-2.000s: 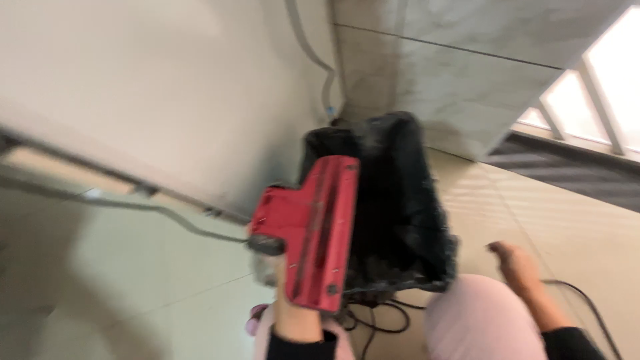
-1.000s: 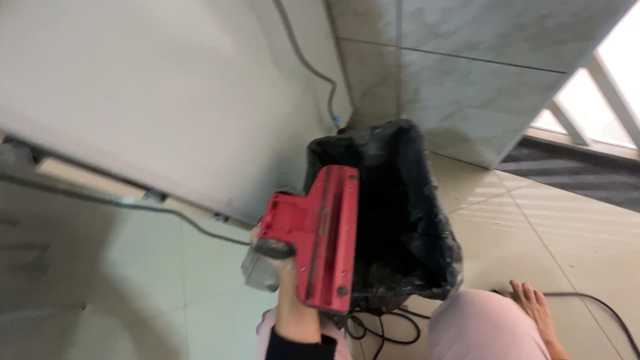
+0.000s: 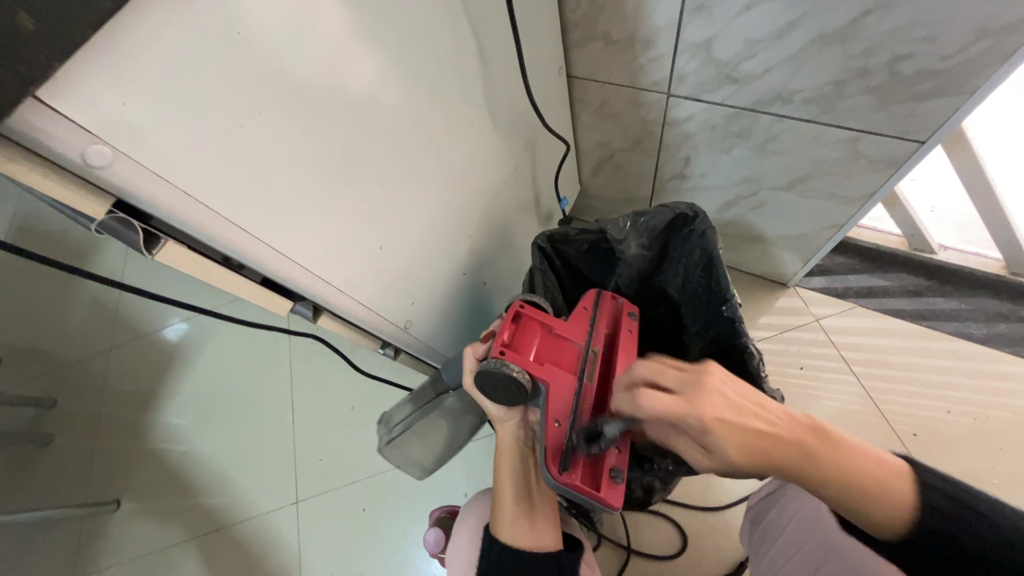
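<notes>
A red vacuum cleaner floor head (image 3: 552, 360) shows its underside, with a long slot and two dark wheels, above the near left part of a bin lined with a black plastic bag (image 3: 680, 264). My left hand (image 3: 500, 392) grips the head from behind at its wheeled end. Beside that hand is a grey translucent container (image 3: 436, 432), apparently joined to it. Over the slot, my right hand (image 3: 688, 412) holds a small dark object (image 3: 604, 434), blurred, at the slot's lower part; what it is I cannot tell.
A white panel (image 3: 320, 144) stands at the left of the bin, and a marble-look tiled wall (image 3: 744, 120) behind it. Black cable (image 3: 656, 532) lies coiled on the floor below the bin; another cable (image 3: 304, 330) runs across the left floor. White railings (image 3: 980, 184) are at the right.
My right hand, out of view one second ago, is now at the slot of the floor head with a small dark object. My left hand still holds the head over the bin.
</notes>
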